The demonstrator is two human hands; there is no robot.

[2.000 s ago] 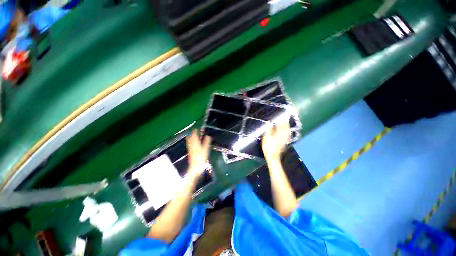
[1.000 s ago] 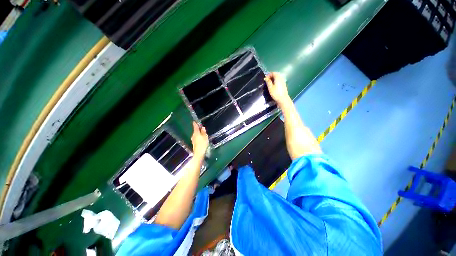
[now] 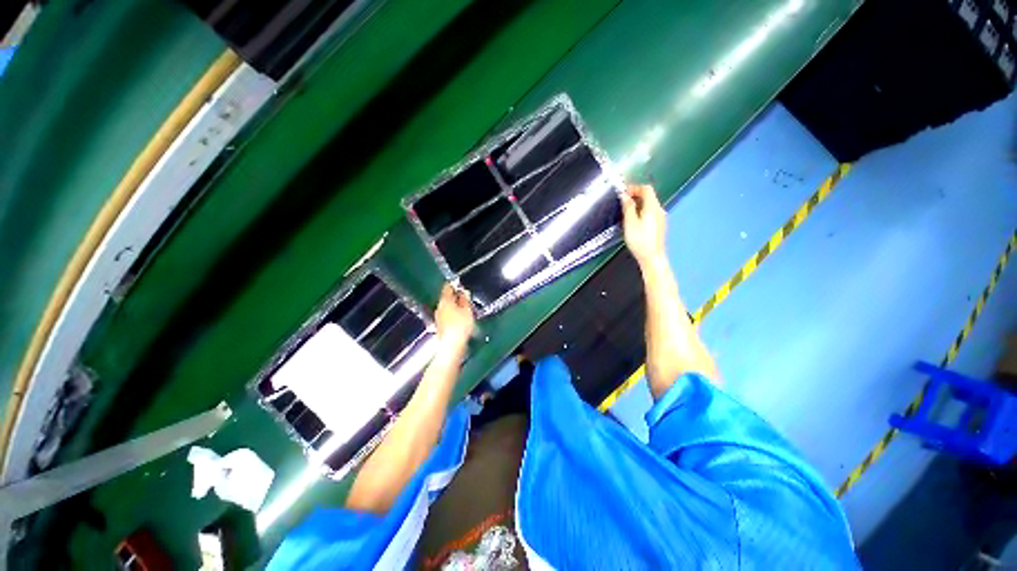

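Observation:
A blister tray point(image 3: 515, 206) with several glossy black rectangles in two columns lies over the green bench, slightly tilted in view. My left hand point(image 3: 455, 315) grips its near left corner. My right hand point(image 3: 643, 221) grips its right edge. Whether a second tray lies under it cannot be told. Another blister tray point(image 3: 385, 323) lies on the bench at the lower left, with a white sheet point(image 3: 332, 375) flat over part of it. My left forearm passes over its right side.
A crumpled white piece point(image 3: 232, 477) and a small pale box point(image 3: 211, 549) lie at the lower left, by a red-brown frame point(image 3: 142, 551). A white post point(image 3: 123, 452) juts in from the left. A blue stool point(image 3: 957, 413) stands on the floor at right.
The two trays that were askew under my hands now show as one aligned outline. My hands moved from over the trays to the held tray's edges.

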